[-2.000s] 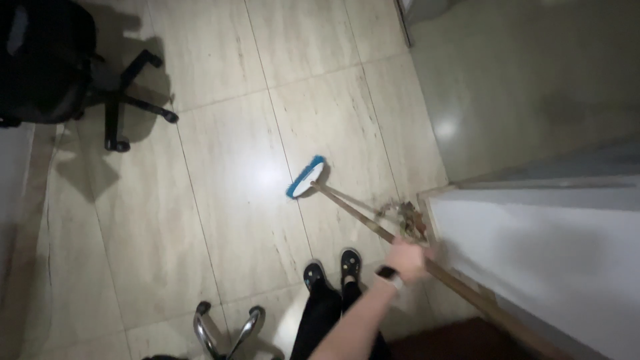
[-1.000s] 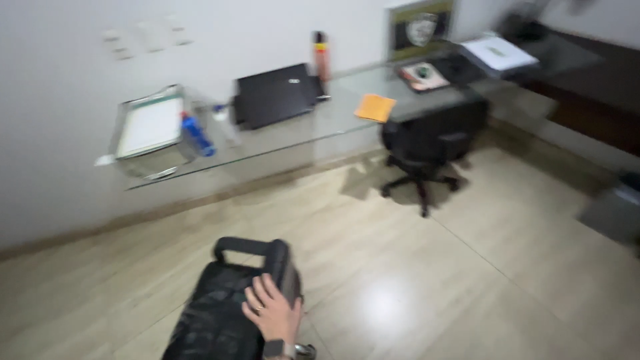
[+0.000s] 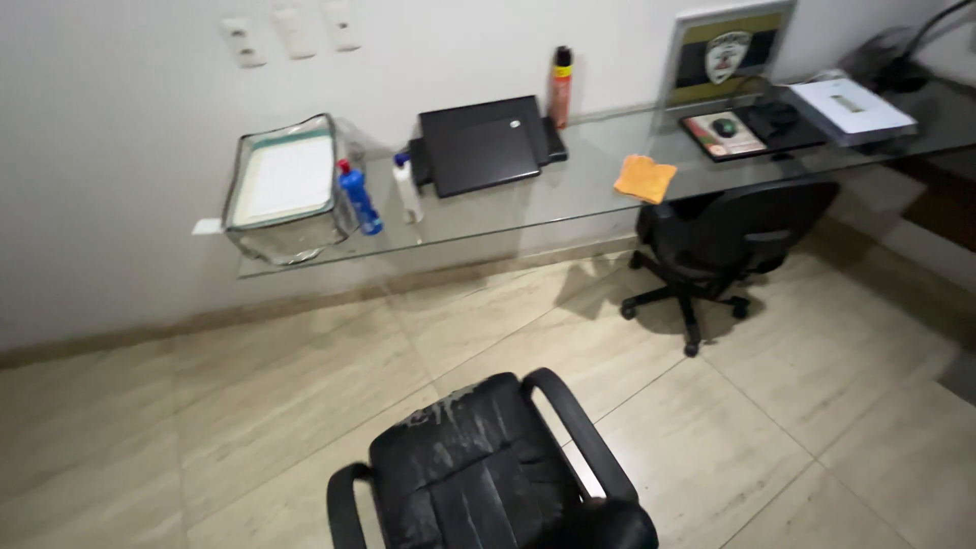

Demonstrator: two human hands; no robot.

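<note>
Neither of my hands shows in the head view. At the bottom middle is a black armchair (image 3: 480, 473) with a worn, cracked seat edge and two looped armrests. A glass desk (image 3: 496, 213) runs along the wall beyond it. On the desk lie a black printer (image 3: 484, 145), an orange cloth (image 3: 645, 178) near the front edge, a blue bottle with a red cap (image 3: 360, 198) and a white bottle with a blue cap (image 3: 407, 189). A spray can (image 3: 561, 90) stands upright by the wall.
A clear zip case (image 3: 286, 187) sits at the desk's left end. A black office chair (image 3: 732, 236) stands partly under the desk. Farther right are a computer mouse (image 3: 724, 127), a white boxy device (image 3: 850, 107) and a framed emblem (image 3: 726, 53). Wall sockets (image 3: 244, 42) are upper left.
The view has swung from the floor to the desk. Two seconds ago a hand held a broom handle; one second ago a hand rested on the armchair. Now no hand shows.
</note>
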